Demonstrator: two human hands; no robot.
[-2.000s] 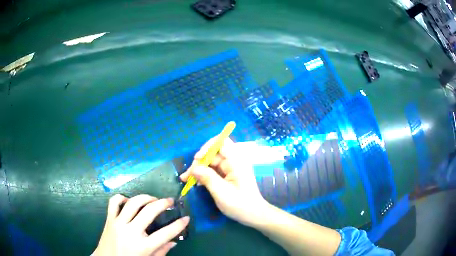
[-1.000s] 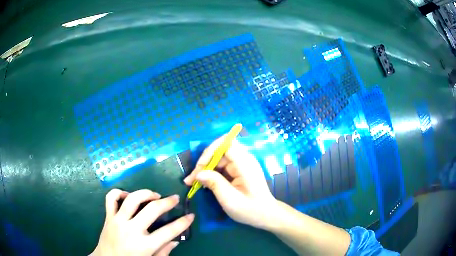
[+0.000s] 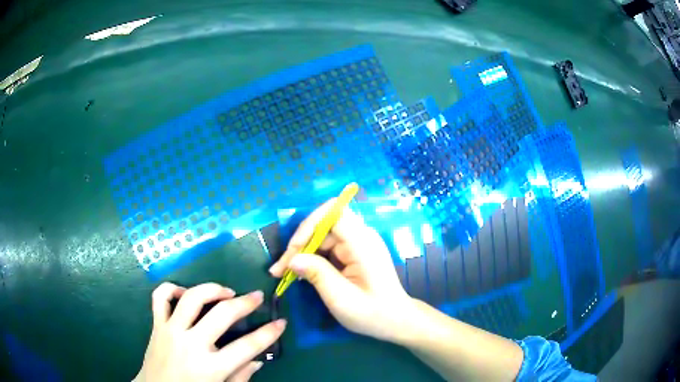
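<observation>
My left hand [image 3: 205, 332] rests over a black plastic part [image 3: 270, 345] on the green mat, fingers spread across it and mostly hiding it. My right hand [image 3: 347, 276] holds yellow tweezers [image 3: 317, 240], slanted with the tip down at the part's upper right edge, beside my left fingertips. I cannot tell whether the tip holds a pad. A large blue film sheet with a grid of small pads [image 3: 201, 179] lies beyond my hands; dark pads fill its upper right area.
A blue sheet with wide dark strips [image 3: 470, 257] lies right of my right hand. Overlapping smaller pad sheets [image 3: 485, 142] lie beyond it. Narrow blue film [image 3: 570, 224] is farther right. Loose black parts lie at the right [image 3: 571, 84] and far edge [image 3: 456, 4]. Pale torn patches [image 3: 123, 28] mark the mat.
The view shifted, then steadied. Both hands stay at the black part. The tweezers' tip remains at its edge, with only slight movement.
</observation>
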